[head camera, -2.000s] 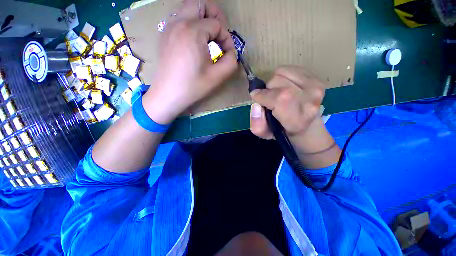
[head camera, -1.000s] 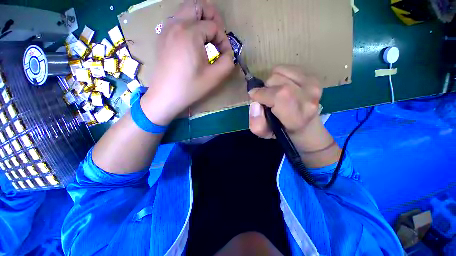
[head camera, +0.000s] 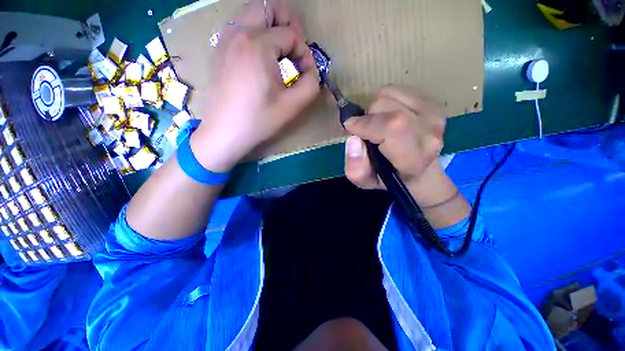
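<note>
My right hand (head camera: 397, 140) holds the soldering iron (head camera: 390, 179) by its black handle, its metal shaft pointing up-left to the round circuit board assembly (head camera: 319, 60). The assembly lies over the cardboard work mat (head camera: 404, 48), against my left fingertips. My left hand (head camera: 264, 75) is closed, with a white pouch battery (head camera: 288, 71) showing at its fingers, amber edge down. A thin strand of solder wire (head camera: 266, 12) rises at its upper fingers. Whether the iron's tip touches the assembly is too small to tell.
Loose pouch batteries (head camera: 151, 90) lie in a pile left of the mat, beside a solder wire spool (head camera: 48, 92). Stacked battery trays (head camera: 42, 199) stand far left. A round white device (head camera: 536, 70) with a taped cable lies right. A yellow-and-black object (head camera: 556, 15) is upper right.
The iron's handle and my right hand have shifted very slightly, and the cord's loop has moved a little right. Both hands keep their hold.
</note>
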